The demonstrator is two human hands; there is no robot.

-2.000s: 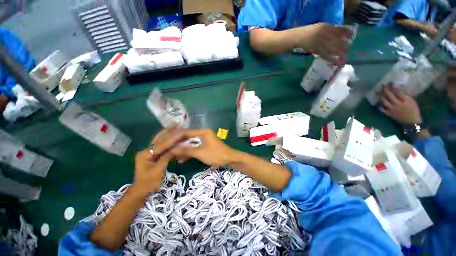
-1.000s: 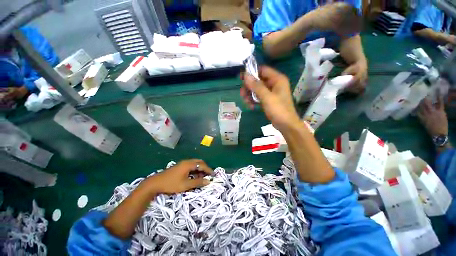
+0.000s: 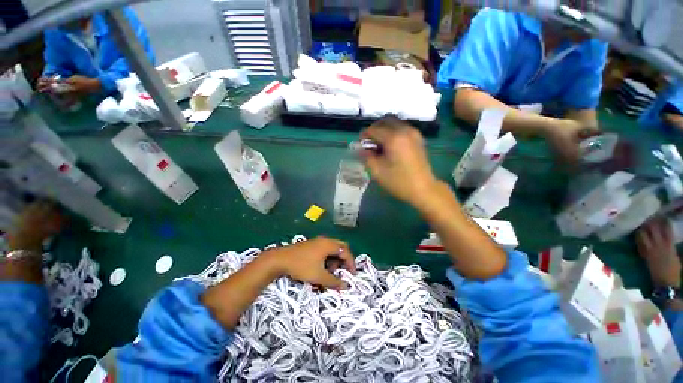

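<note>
A large heap of coiled white cables [image 3: 359,322] lies in front of me. My left hand [image 3: 314,262] rests on the top of the heap, fingers bent; whether it grips a cable is not clear. My right hand [image 3: 397,157] is raised at the top of an upright open white box [image 3: 350,193] and holds a small white coiled cable [image 3: 369,145] above its opening. The hand is slightly blurred. Another open white box [image 3: 249,176] with its flap up stands to the left.
More upright boxes [image 3: 159,164] stand left and right. A black tray [image 3: 359,122] holds white wrapped products. A yellow piece [image 3: 314,213] and white discs [image 3: 163,264] lie on the green bench. Jumbled boxes [image 3: 588,288] are at right. Workers sit opposite; other people's hands reach in at both sides.
My right hand has lowered the cable to the upright box. My left hand stays on the heap. The view has shifted left, and a neighbour's arm now shows at the left edge.
</note>
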